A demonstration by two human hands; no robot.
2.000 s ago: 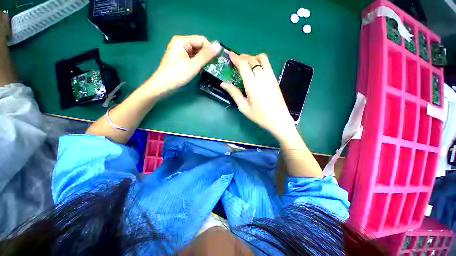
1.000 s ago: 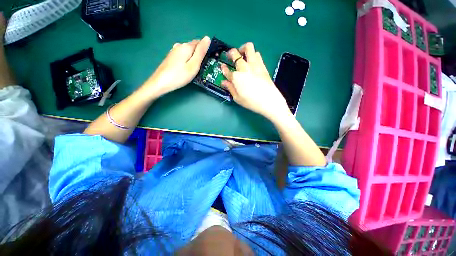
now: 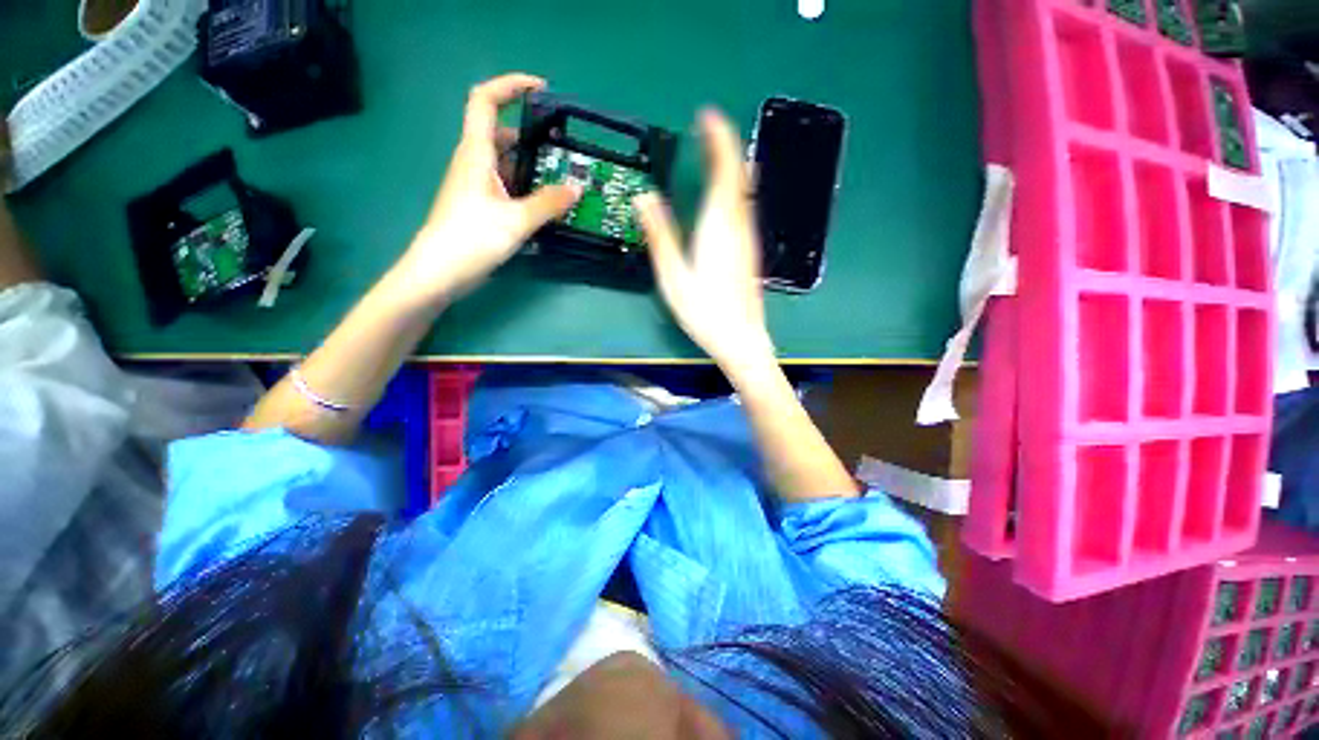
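A black housing stands in front of me with a green circuit board seated inside it. My left hand grips the housing's left side, with the thumb on the board's left edge. My right hand is at the housing's right side, fingers apart and slightly blurred. Its thumb is by the board's right edge; whether it touches is unclear. The palm side of my left hand is partly hidden by the housing.
A phone lies right of my right hand. Another housing with a board lies left, below black units and a label strip. A pink divided tray stands right. A neighbour's pale sleeve is at far left.
The board, first held over the housing, now sits inside it. The housing has turned more upright to my view. My right hand has come off the board to the right side.
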